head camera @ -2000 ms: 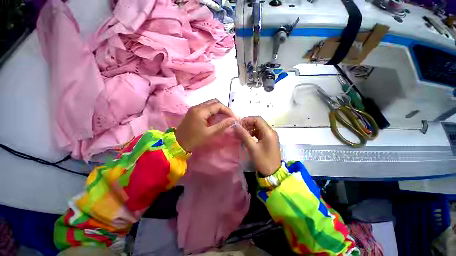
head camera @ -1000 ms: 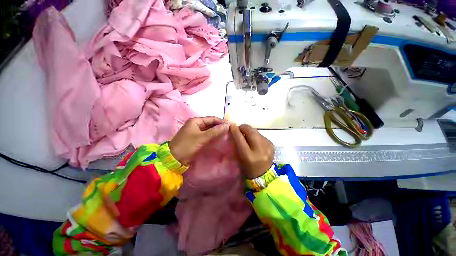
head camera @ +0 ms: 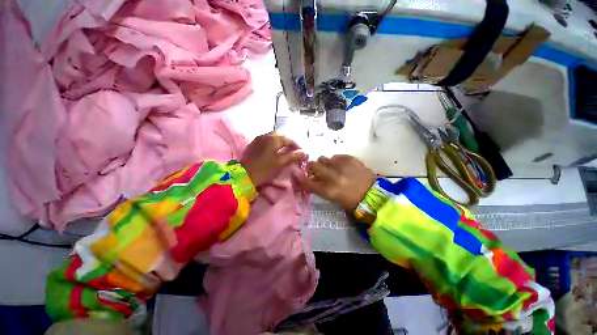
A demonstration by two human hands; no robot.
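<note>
A pink cloth panel [head camera: 262, 255] hangs from both hands over the table's front edge toward the lap. My left hand [head camera: 271, 159] grips its top edge with the fingertips, just in front of the needle area. My right hand [head camera: 339, 180] holds the same edge a little to the right, fingers bent over the cloth. The fingertips almost touch. The presser foot and needle area [head camera: 314, 121] lies just beyond the hands in glare, so its detail is hidden. A dark knurled knob [head camera: 336, 112] stands beside it.
A large crumpled heap of pink garments [head camera: 124, 111] lies left of the machine. The white machine head with blue stripe [head camera: 419, 33] is above the hands. Yellow-handled scissors [head camera: 461, 171] and a green tool [head camera: 465, 131] lie at right. A ruler strip [head camera: 517, 219] runs along the front edge.
The view has moved closer to the machine. Both hands have come nearer the needle area with the cloth's edge, and the right hand now lies flatter. The cloth still hangs down toward the lap.
</note>
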